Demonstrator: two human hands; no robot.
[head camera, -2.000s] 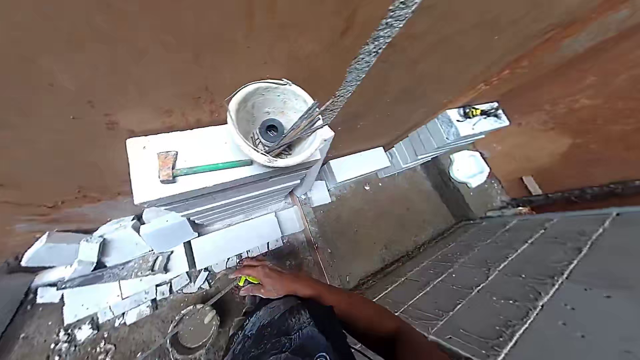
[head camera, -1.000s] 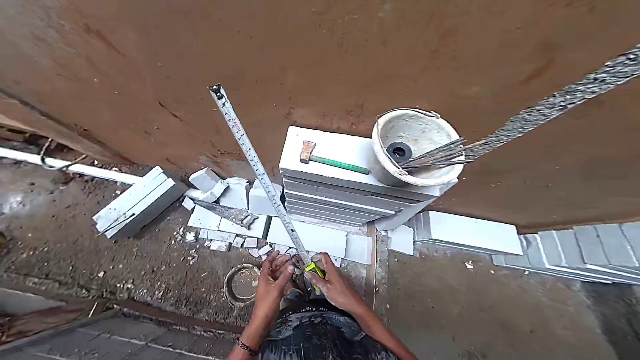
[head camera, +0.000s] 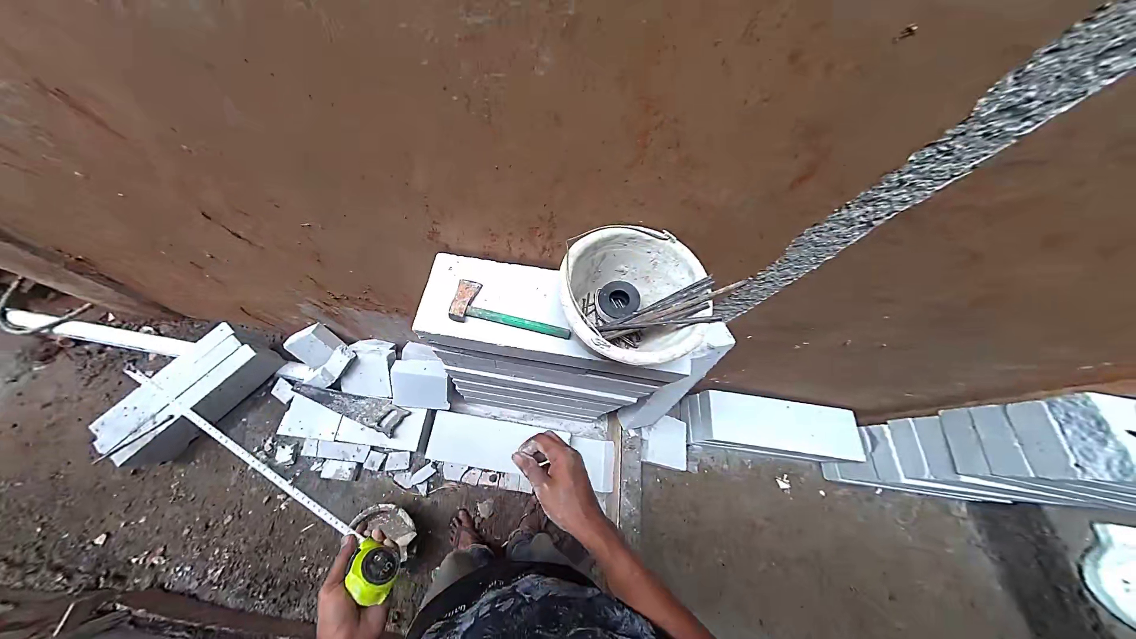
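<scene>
My left hand [head camera: 351, 590] holds a yellow tape measure [head camera: 373, 568] low in the view. Its extended blade [head camera: 266, 470] slants up and left, its far part over a pair of stacked white blocks [head camera: 177, 390]. My right hand [head camera: 555, 475] is raised over a white block slab [head camera: 488, 448] with its fingers curled; whether something small is pinched there cannot be told. Beyond it, a hatchet with a green handle [head camera: 519, 321] lies on a stack of white blocks [head camera: 453, 275], beside a white bucket [head camera: 635, 355] with metal rods and a dark ring in it.
Broken block pieces [head camera: 366, 368] and a flat trowel-like tool [head camera: 355, 408] lie left of the stack. A small round container [head camera: 386, 524] stands near my feet. More block slabs [head camera: 781, 426] line the brown wall [head camera: 355, 133] at right. A white pipe [head camera: 98, 333] lies far left.
The tape blade, upright between both hands a second ago, now slants left from my left hand. My right hand has come away from the tape case. The view has shifted since the earliest frame.
</scene>
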